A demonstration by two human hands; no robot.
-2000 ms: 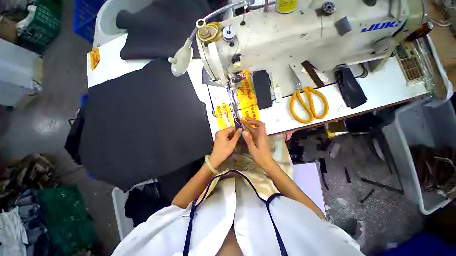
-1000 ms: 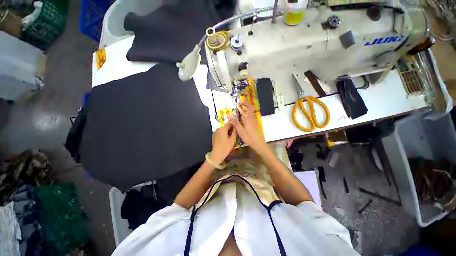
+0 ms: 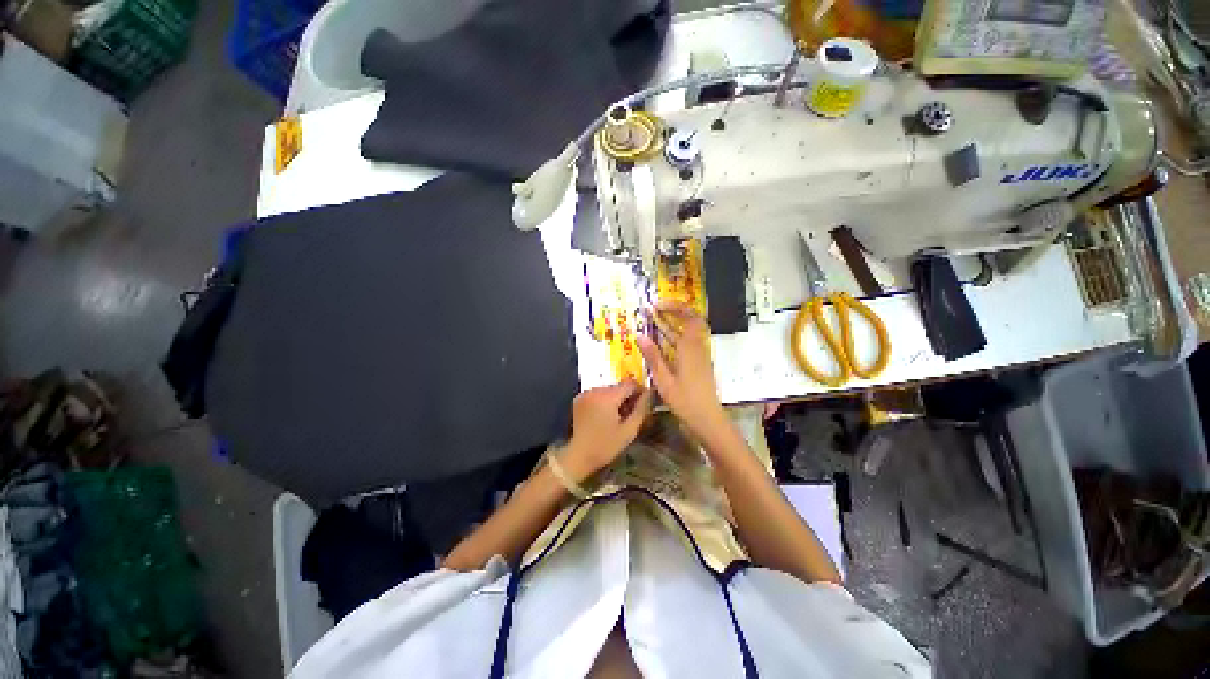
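Observation:
The white sewing machine (image 3: 849,173) stands across the table, with its needle area (image 3: 653,265) beside yellow tape (image 3: 682,275). My right hand (image 3: 682,361) lies on the bed just in front of the needle area, its fingertips close to the metal parts. My left hand (image 3: 610,417) is at the table's front edge, fingers bent together. A narrow dark strip seems to run between the hands, but it is too small and hidden to tell clearly. A large charcoal fabric panel (image 3: 398,332) lies spread to the left of the needle.
Scissors with yellow-orange handles (image 3: 840,338), a black pouch (image 3: 947,308) and a dark pad (image 3: 726,284) lie right of the needle. A pale lamp head (image 3: 545,194) hangs left of it. A grey bin (image 3: 1091,623) stands at the right, a white tub (image 3: 287,570) below the panel.
The view has shifted, so the machine sits lower and further right. My right hand has moved up the bed toward the needle. My left hand is now lower, apart from the right.

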